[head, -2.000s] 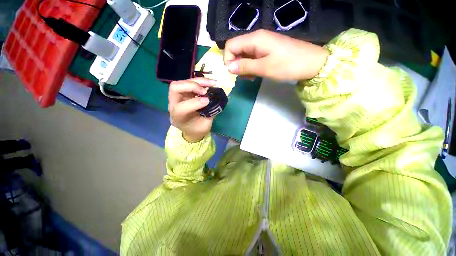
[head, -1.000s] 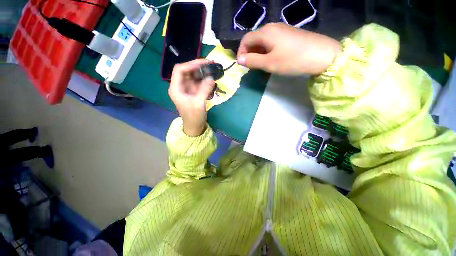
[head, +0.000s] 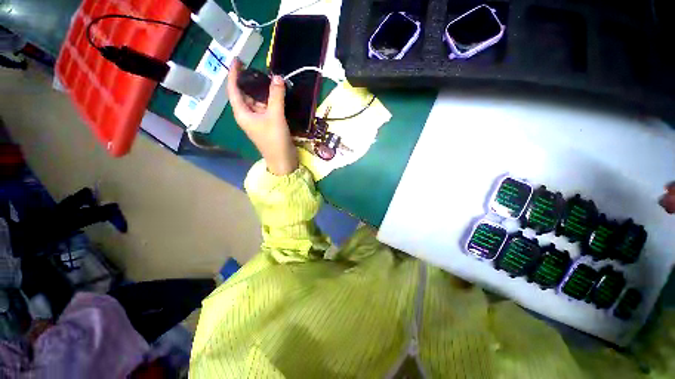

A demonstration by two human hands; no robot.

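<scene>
My left hand [head: 265, 122] holds a dark rounded unit [head: 254, 85] between thumb and fingers, above the bench near the phone. It looks like a watch head, but its face is hidden. A white cable [head: 307, 70] runs to my thumb; whether it joins the unit is unclear. My right hand [head: 668, 198] is mostly cut off by the right edge; only a fingertip shows. Several watches [head: 551, 268] lie in two rows on the white sheet [head: 437, 192], screens lit with green text lines. A red-and-metal item [head: 326, 148] lies on the yellow scrap [head: 363, 129].
A smartphone [head: 300, 52] lies left of the black foam tray [head: 437, 72], which holds two pale-cased watches [head: 475, 31]. A power strip [head: 200, 111] with plugs [head: 185, 80] stands beside the red blister tray [head: 111, 81]. Dark clothing and a pale purple garment show lower left.
My left hand has moved up and left with the dark unit. My right hand has left the yellow scrap for the right edge, uncovering the watch rows. The view has shifted.
</scene>
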